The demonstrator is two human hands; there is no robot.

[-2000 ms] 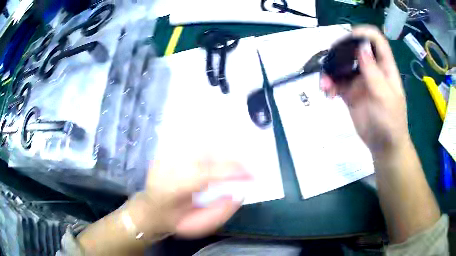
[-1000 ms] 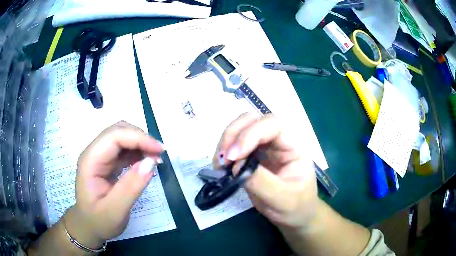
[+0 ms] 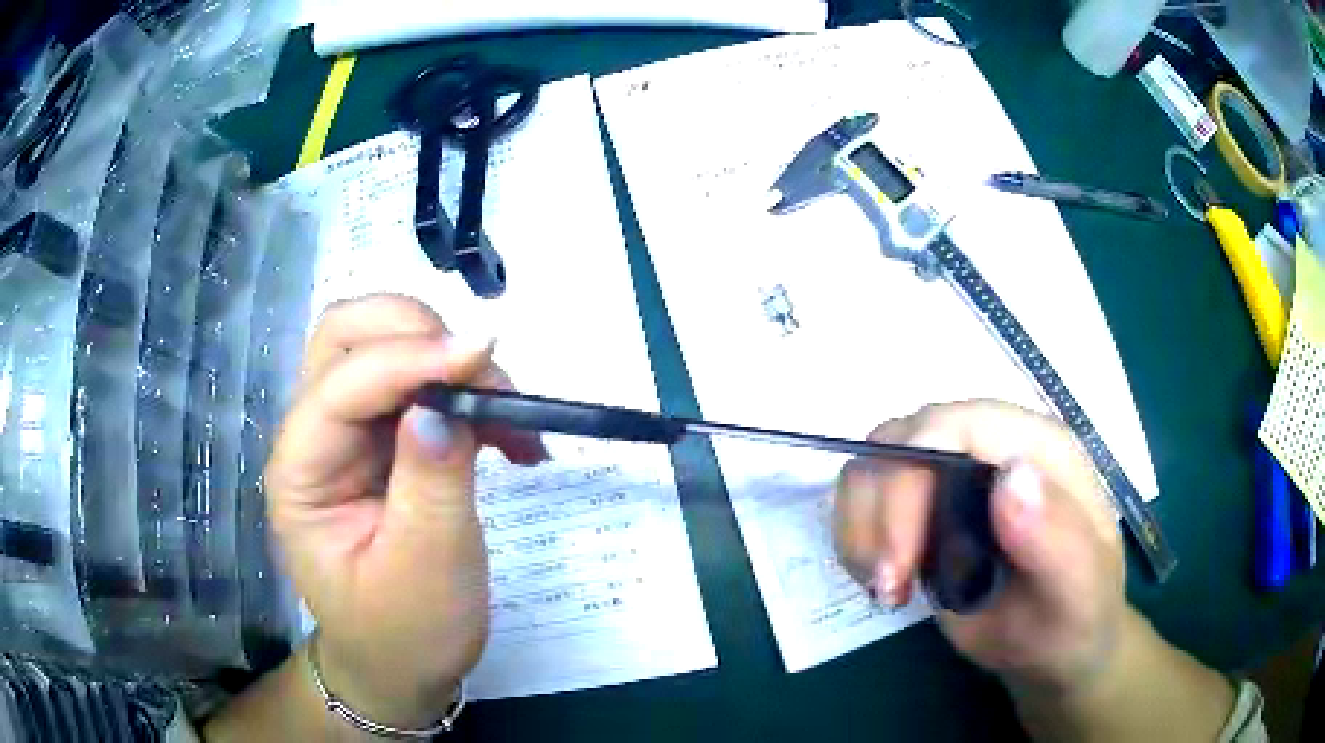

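Note:
A black ring-ended arm (image 3: 610,423) is held level between my hands, above two printed sheets. Its ring is seen edge-on at the left, and its thick bent end is at the right. My left hand (image 3: 392,486) pinches the ring end between thumb and fingers. My right hand (image 3: 1003,537) grips the bent end. A pair of black sample arms (image 3: 472,174) lies on the left sheet (image 3: 581,552). A silvery caliper (image 3: 916,225) lies on the right sheet (image 3: 814,392), with a small metal fitting (image 3: 780,309) to its left.
Stacked clear trays (image 3: 175,421) with black parts stand at the left. A dark pen (image 3: 1075,192) lies right of the caliper. A tape roll (image 3: 1245,138), a yellow-handled tool (image 3: 1247,276), a blue-handled tool (image 3: 1274,501) and a dotted label sheet (image 3: 1298,421) are at the right edge.
The view has shifted left, showing more of the trays. The arm, earlier in my right hand alone, now stretches between both hands and is seen edge-on. My left hand has closed on its ring end.

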